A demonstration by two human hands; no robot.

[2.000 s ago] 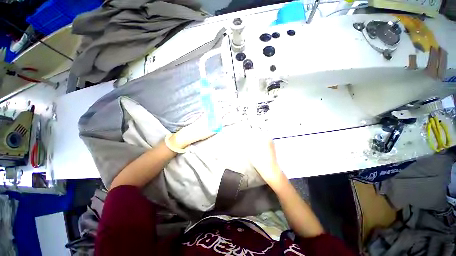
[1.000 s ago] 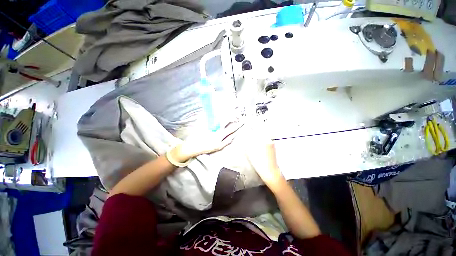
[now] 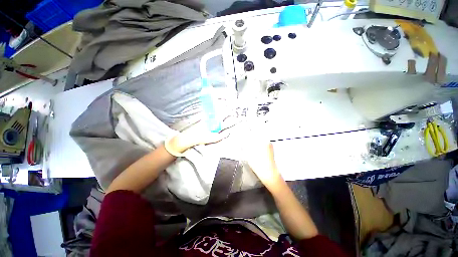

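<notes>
A grey-brown garment piece [image 3: 95,135] with a pale cream area [image 3: 193,175] lies on the white machine bed and hangs over the front edge. A dark brown patch [image 3: 224,175] lies on the pale cloth. My left hand [image 3: 201,136] lies flat on the cloth, fingers towards the needle area, below the blue lamp tube [image 3: 209,108]. My right hand [image 3: 260,159] rests on the cloth's right side near the bed's front edge; its fingers are washed out by glare. The sewing machine head [image 3: 256,55] stands above. The needle and presser foot are lost in the glare.
Yellow snips [image 3: 436,138] and a black metal attachment [image 3: 390,136] lie at the right end. Heaped dark cloth [image 3: 120,30] lies behind the bed. Red-handled snips [image 3: 32,150] lie at the left. A cardboard box [image 3: 374,213] stands lower right.
The cloth and dark patch have shifted slightly up towards the machine, and its left fold has moved left. My left hand slid right from beside the lamp tube, then slightly back left.
</notes>
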